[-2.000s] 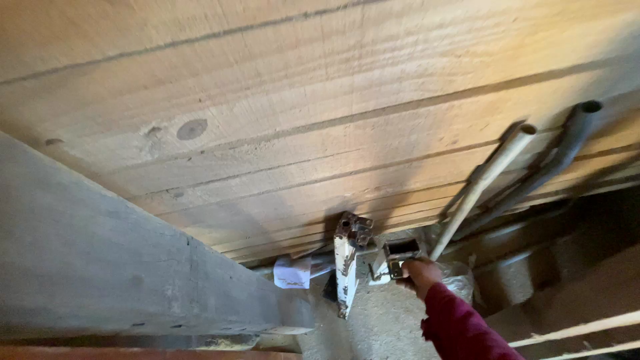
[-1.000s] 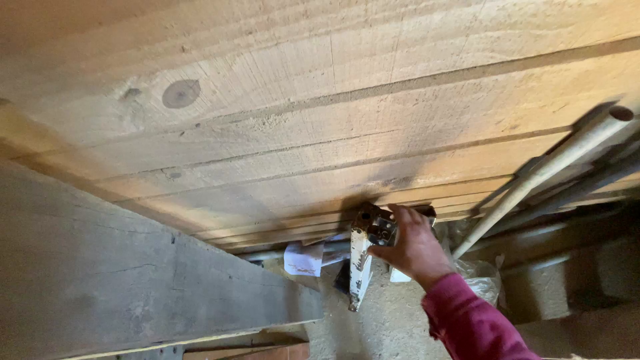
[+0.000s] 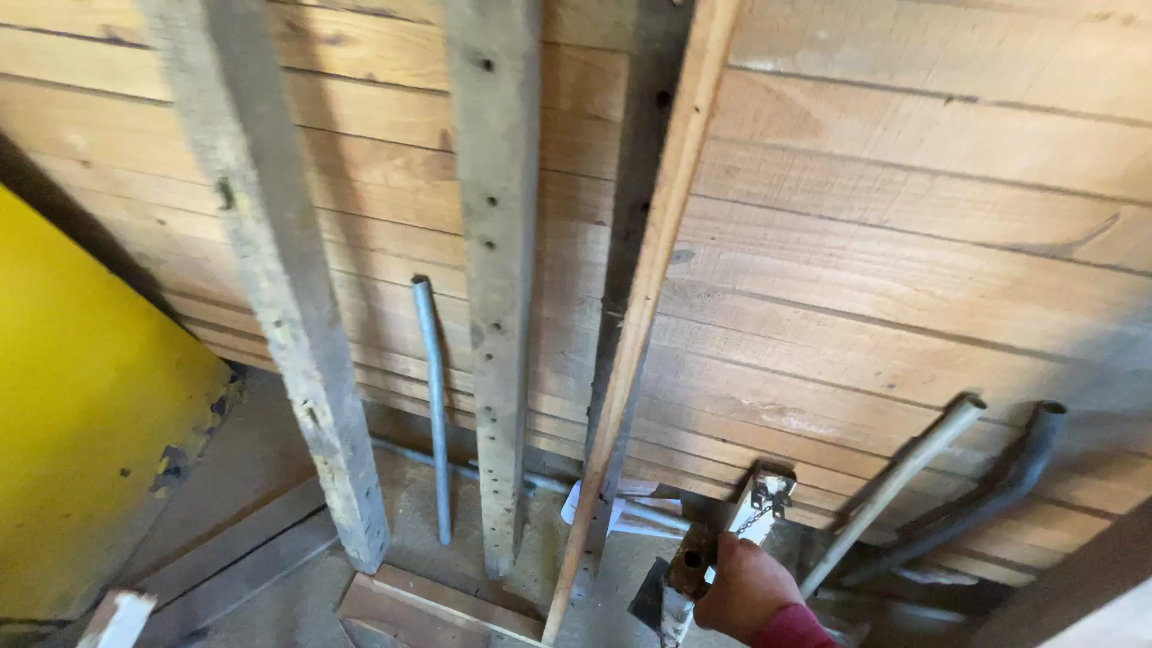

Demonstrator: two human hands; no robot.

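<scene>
My right hand [image 3: 751, 589], in a dark red sleeve, reaches in from the lower right. Its fingers are closed around the upper end of a worn white-painted post [image 3: 677, 612] with a rusty, holed end. Just behind it, a second white-painted post [image 3: 754, 508] with a metal bracket and a small chain leans at the plank wall. A dark flat piece [image 3: 648, 596] lies to the left of the gripped post. Papers [image 3: 650, 515] lie on the floor near the wall. My left hand is out of view.
Grey timber posts [image 3: 310, 360] [image 3: 495, 297] and a thin wooden batten [image 3: 643, 324] stand at the left and middle. Metal pipes [image 3: 435, 414] [image 3: 900, 486] [image 3: 1008, 495] lean on the plank wall [image 3: 900, 225]. A yellow panel [image 3: 81, 414] is far left; boards [image 3: 459, 607] lie on the floor.
The two white-painted posts, close together before, now stand apart, one in my right hand. The view has swung left, bringing in several timbers and the yellow panel.
</scene>
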